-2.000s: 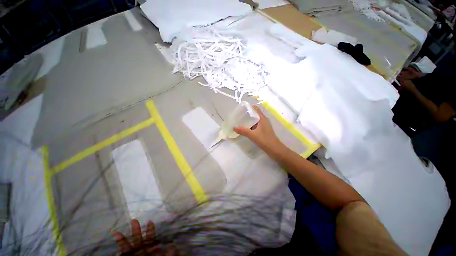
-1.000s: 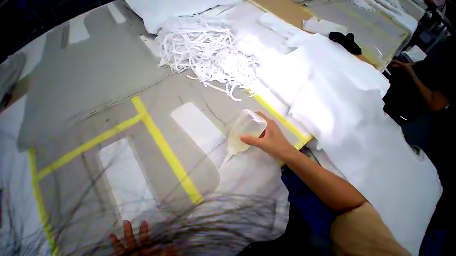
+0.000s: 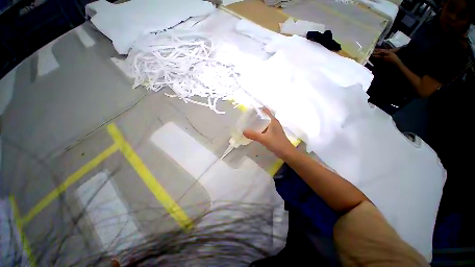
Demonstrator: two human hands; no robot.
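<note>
My right hand (image 3: 267,136) grips a translucent squeeze bottle (image 3: 250,125), its long thin nozzle pointing down and left near the edge of the white cut panel (image 3: 239,185). One strap end (image 3: 177,146) of the panel reaches up and left over the grey board (image 3: 151,117); another strap end (image 3: 107,208) lies at the lower left. Of my left hand (image 3: 122,261), only blurred fingertips show at the bottom edge, behind dark strands of hair; its state is unclear. The bottle hides part of the board under it.
Yellow tape (image 3: 148,177) divides the board. A tangled strip pile (image 3: 182,68) lies at the upper middle. A large white panel stack (image 3: 333,114) drapes over the table edge at right. A black cloth item (image 3: 323,39) lies beyond. Another person (image 3: 427,57) sits at the upper right.
The view has shifted, so the board appears further left. The bottle first moved down and right, then back up; its nozzle is now near the panel's upper edge. My left hand has mostly left the picture.
</note>
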